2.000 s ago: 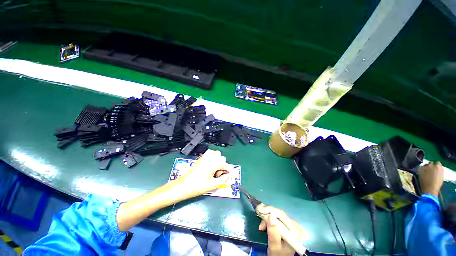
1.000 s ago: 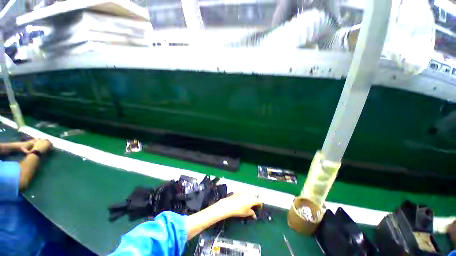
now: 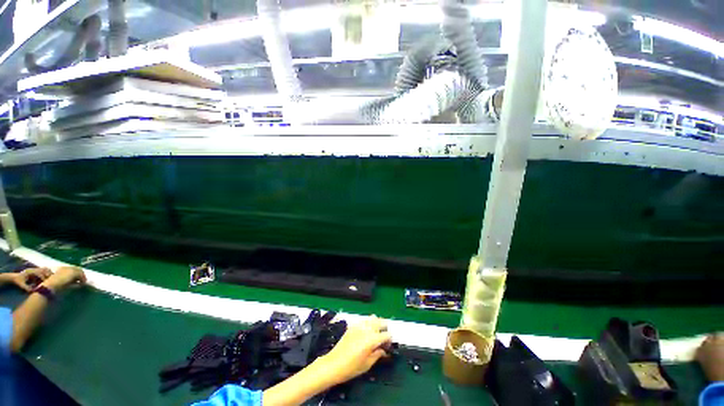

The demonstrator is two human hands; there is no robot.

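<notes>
My left hand (image 3: 361, 349) rests at the right end of the pile of black plastic parts (image 3: 258, 349), its fingers curled down. Whether a part is between the fingers is hidden. A shiny pale patch (image 3: 283, 324) lies on top of the pile. My right hand is below the picture's edge. Only a thin tip, likely of the soldering iron (image 3: 444, 395), shows at the bottom edge. The phone unit in front of me is out of the picture.
A round cup (image 3: 467, 354) stands at the post's foot (image 3: 484, 301). Right of it are a black bin (image 3: 520, 373) and the soldering station (image 3: 627, 369). The belt carries a long black tray (image 3: 302, 281) and phone units (image 3: 433, 299). Other people's hands (image 3: 59, 279) show at left and right.
The view has tilted up. My left hand has gone from the phone unit to the pile's right end. The phone unit and my right hand have left the picture.
</notes>
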